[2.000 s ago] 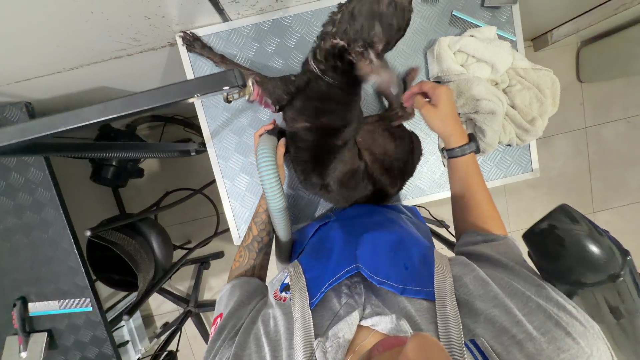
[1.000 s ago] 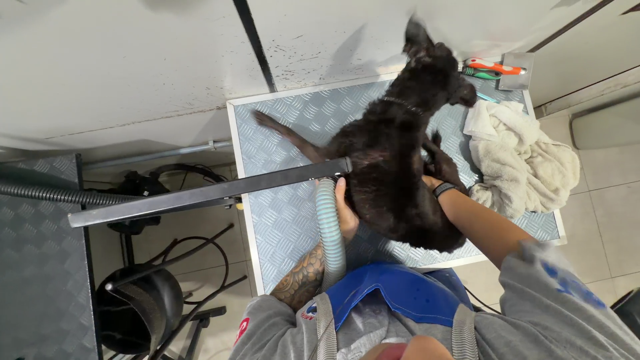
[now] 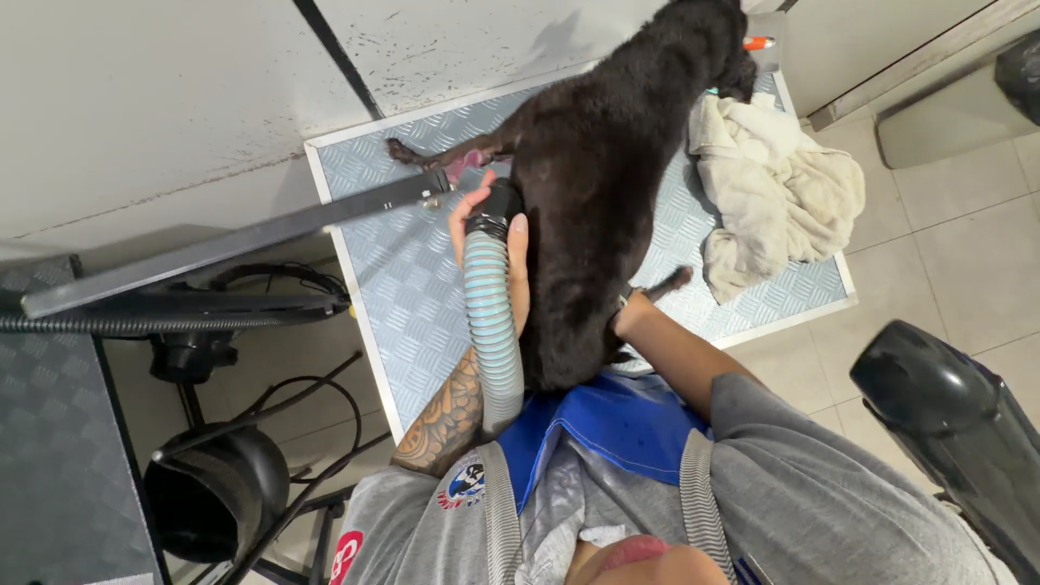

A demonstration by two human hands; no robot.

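A black short-haired dog point(image 3: 601, 187) is on the textured metal top of a grooming table point(image 3: 406, 260), its head toward the far right corner. My left hand point(image 3: 504, 252) is wrapped around the black nozzle end of a ribbed light-blue dryer hose point(image 3: 490, 301), held against the dog's flank. The hose runs down beside my tattooed forearm. My right hand point(image 3: 621, 313) reaches under the dog's near side; its fingers are hidden behind the body, so their grip cannot be seen. A pink item point(image 3: 467, 166) lies by the dog's outstretched leg.
A metal grooming arm point(image 3: 244, 240) crosses the table's left edge. A crumpled cream towel point(image 3: 756, 195) lies at the right, near an orange-handled tool point(image 3: 758, 43). A black dryer point(image 3: 934, 382) stands at the lower right. Cables and a black round container point(image 3: 219, 487) are at the left.
The dog now stretches along the table, its head farther toward the far right corner. The hose's nozzle end has come into sight in my left hand. My right hand has gone out of sight under the dog.
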